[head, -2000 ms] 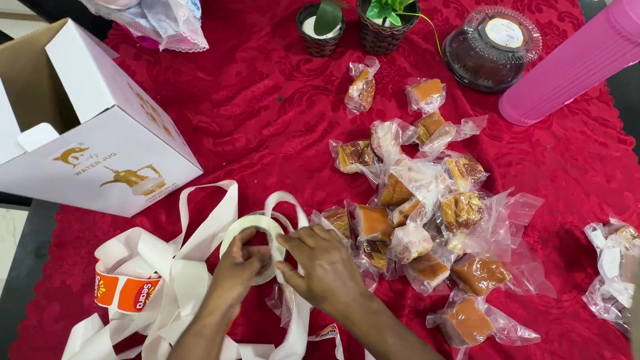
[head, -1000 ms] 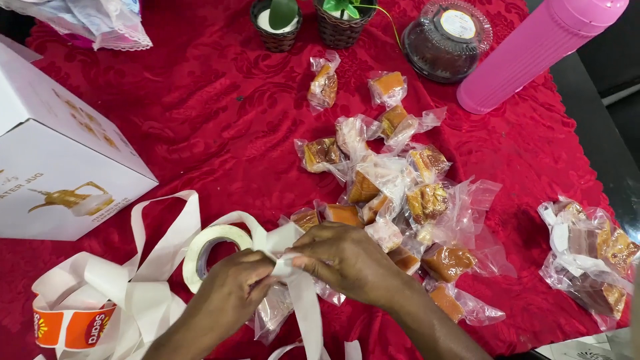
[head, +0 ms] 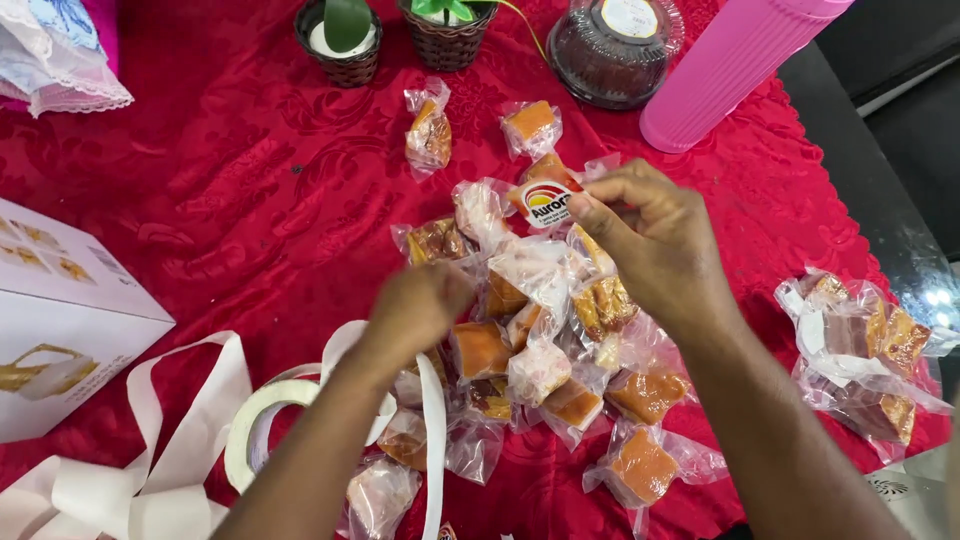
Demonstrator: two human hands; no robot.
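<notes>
Pinched between the thumb and fingers of my right hand (head: pixel 645 217) is a small printed sticker (head: pixel 545 204) marked Aurora, held above the upper part of a pile of vacuum-packed meat pieces (head: pixel 480 350). My left hand (head: pixel 424 304), blurred, is over the pile's left side; whether it grips something is unclear. A white backing strip (head: pixel 433 450) hangs just below it. A roll of white tape (head: pixel 244 442) lies to the left, partly behind my left forearm, beside loose white backing ribbon (head: pixel 187 405).
A white printed box (head: pixel 67 337) stands at left. Along the back are two small potted plants (head: pixel 341 45), (head: pixel 448 34), a dark cake in a clear plastic dome (head: pixel 615 52) and a pink ribbed bottle (head: pixel 720 75). More packed meat (head: pixel 862 352) lies at right on the red tablecloth (head: pixel 225 187).
My hands, together at the white strip and tape earlier, are now apart. My right hand has moved up over the pile with a sticker in its fingers; my left hand is over the pile's left side.
</notes>
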